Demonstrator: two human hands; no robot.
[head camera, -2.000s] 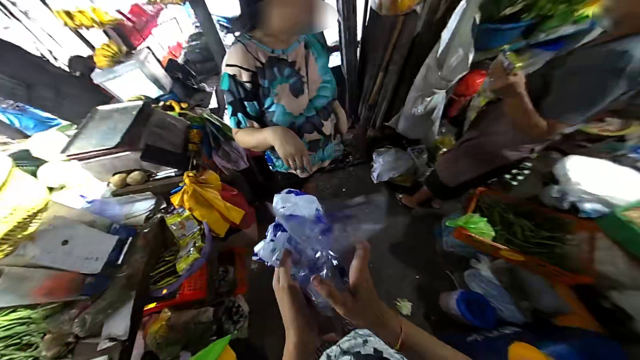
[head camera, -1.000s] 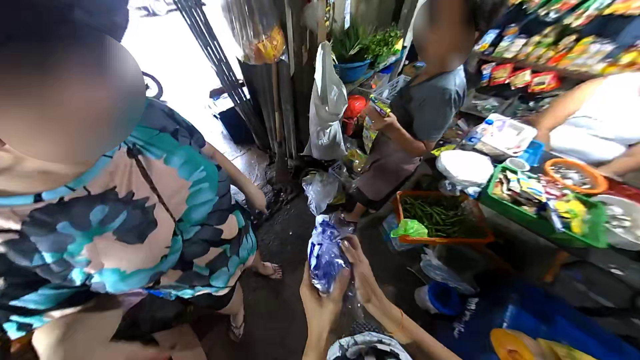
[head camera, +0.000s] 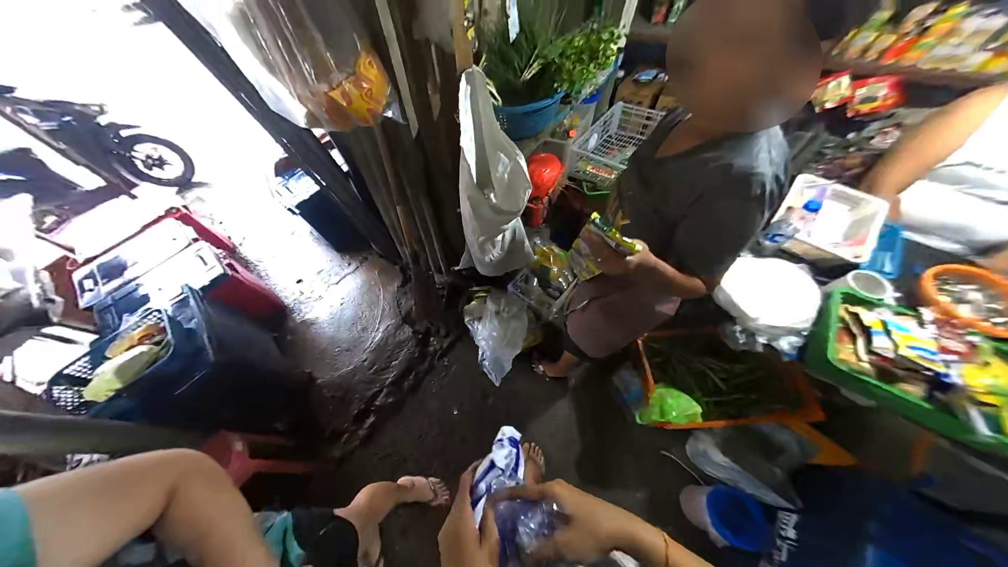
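Low in the head view, both my hands hold a crumpled bundle of blue-and-white plastic bags (head camera: 502, 465). My left hand (head camera: 466, 524) grips its left side. Across its right side and front, the fingers of my right hand (head camera: 579, 520) are curled over clear, bluish plastic. What lies inside the bundle, if anything, cannot be seen. A thin band circles my right wrist. Below the bundle shows part of a bare foot on the dark floor.
A person sits or stands at lower left. Another, holding a yellow-green packet (head camera: 614, 236), is ahead. An orange crate of green vegetables (head camera: 732, 378), a green tray of packets (head camera: 890, 394) and a blue container (head camera: 736, 516) stand right. A white sack (head camera: 492, 181) hangs by the posts.
The view has swung far to the right since two seconds ago. The bundle, spread wide and blurred earlier, is now gathered more tightly between my hands, with my right hand over its front.
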